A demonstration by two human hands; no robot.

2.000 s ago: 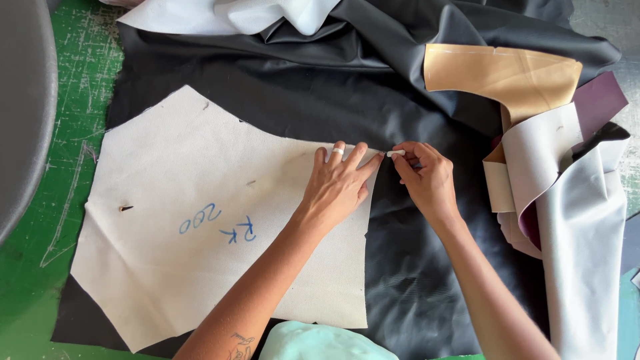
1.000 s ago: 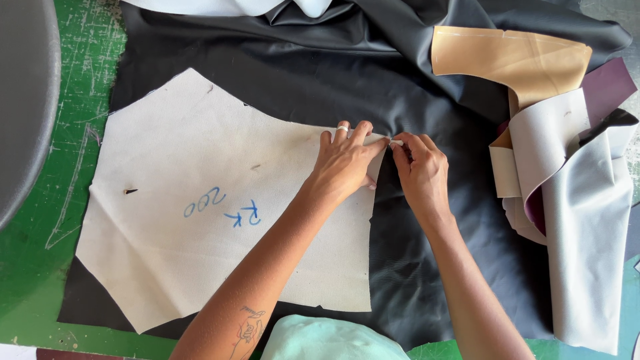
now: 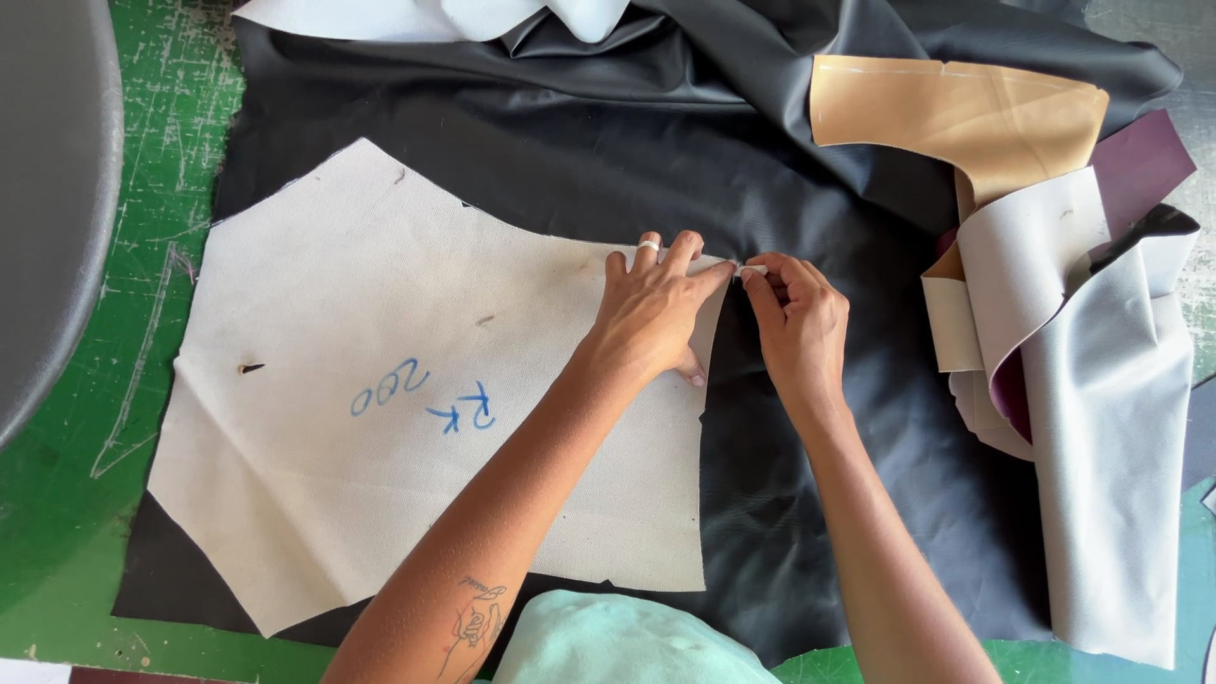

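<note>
A large off-white fabric-backed pattern piece [image 3: 380,285], with blue handwriting and a small hole on it, lies flat on a sheet of black synthetic leather [image 3: 807,570]. My left hand [image 3: 655,304] presses with spread fingers on the piece near its upper right corner, its index fingertip at that corner. Just right of the corner, my right hand [image 3: 798,313] pinches a small white stick, probably chalk [image 3: 751,271], between thumb and fingers. The tip of the stick meets the corner. Small notches show along the edges of the pattern piece.
Under the black sheet is a scratched green tabletop [image 3: 161,313]. A grey rounded object [image 3: 47,190] stands at the far left. On the right lie a tan piece [image 3: 959,104], a purple piece [image 3: 1145,161] and a folded silver-grey piece [image 3: 1107,456]. White material [image 3: 380,14] lies along the top.
Both hands remain at the upper right corner of the pattern piece, the right one still pinching the white stick. The view has shifted slightly.
</note>
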